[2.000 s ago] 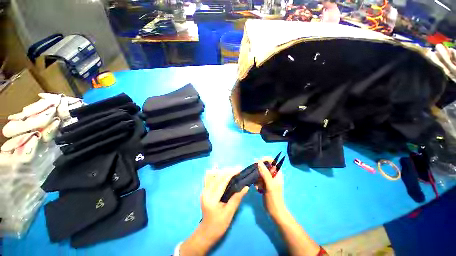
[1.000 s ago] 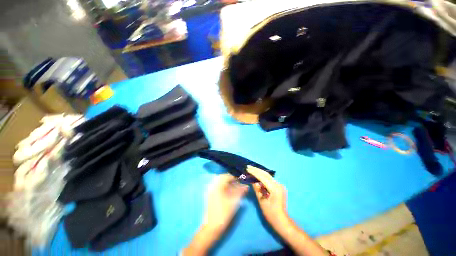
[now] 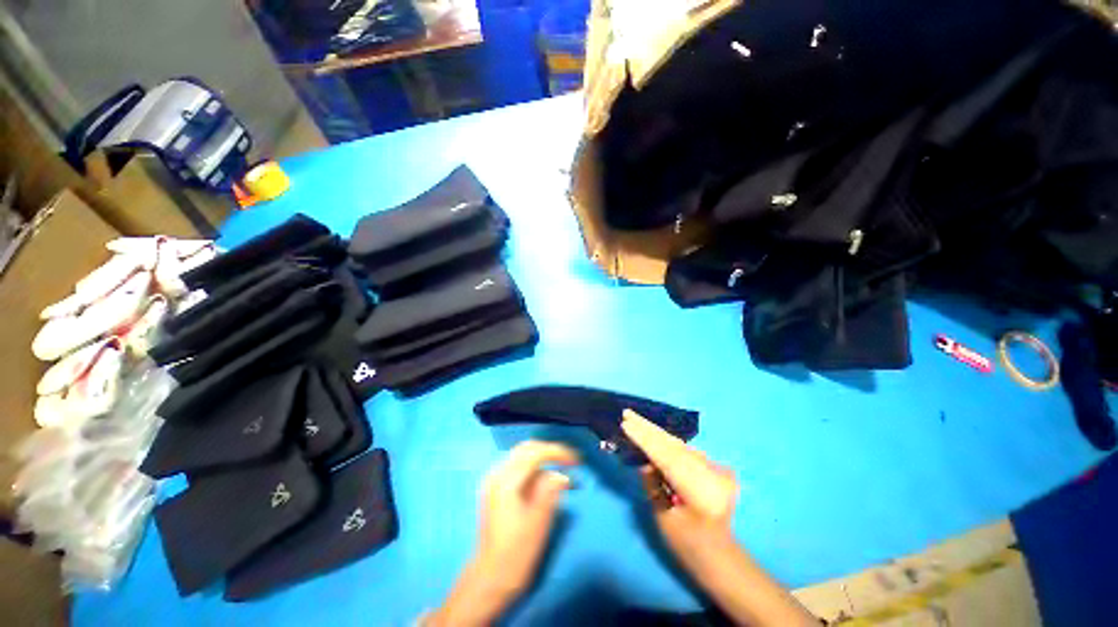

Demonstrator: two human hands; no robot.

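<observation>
A black pouch (image 3: pixel 576 407) lies bent, long edge up, in front of me over the blue table, with a small pale logo on its near side. My right hand (image 3: pixel 689 480) grips the pouch near its right end. A bit of red shows inside that hand, probably the thread snips; their blades are hidden. My left hand (image 3: pixel 527 496) is just below the pouch, apart from it, fingers curled and slightly blurred, holding nothing that I can see.
Stacked black pouches (image 3: pixel 448 300) stand at left, with more pouches (image 3: pixel 313 539) nearer me. Plastic bags (image 3: pixel 92 490) and pale fabric pieces (image 3: pixel 92 325) lie far left. A carton (image 3: pixel 619 251) spills black pouches at right, beside a marker (image 3: pixel 962 353) and tape ring (image 3: pixel 1027 361).
The pouch has gone from being held in both hands to being held by my right hand alone. My left hand has come off it. The snips' blades, visible earlier, are now hidden. The view has shifted.
</observation>
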